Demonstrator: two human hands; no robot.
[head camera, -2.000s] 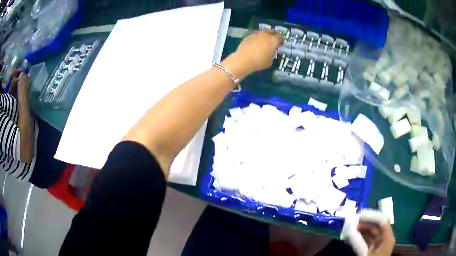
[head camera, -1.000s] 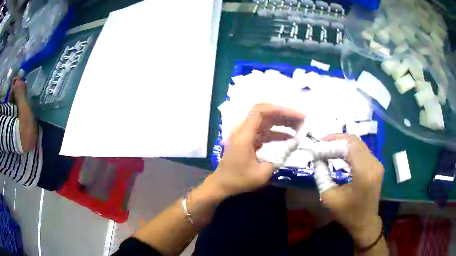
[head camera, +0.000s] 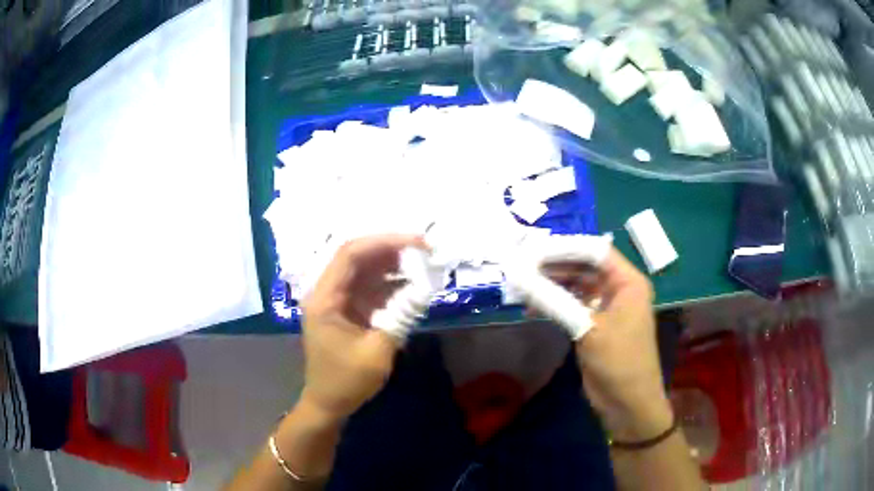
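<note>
My left hand (head camera: 359, 312), with white ridged finger wraps, holds a small white piece (head camera: 438, 273) at its fingertips, above the near edge of the blue basket. My right hand (head camera: 609, 312), also with wrapped fingers, pinches what looks like a white pad (head camera: 517, 280); glare blurs its outline. The hands are apart. The blue basket (head camera: 581, 221) lies beyond them, heaped with bright white pads (head camera: 422, 182).
White sheets (head camera: 153, 182) lie at left. Stemmed parts in a clear tray (head camera: 412, 38) are at the back. A clear bag (head camera: 747, 158) holds foam blocks (head camera: 698, 125). A loose white block (head camera: 652, 240), dark phone (head camera: 759, 240), filled trays (head camera: 815, 115) and red stools (head camera: 129, 412) also show.
The view has swung right. My left hand came back from the stemmed parts tray to the basket's near edge. Since one second ago, my hands have moved farther apart.
</note>
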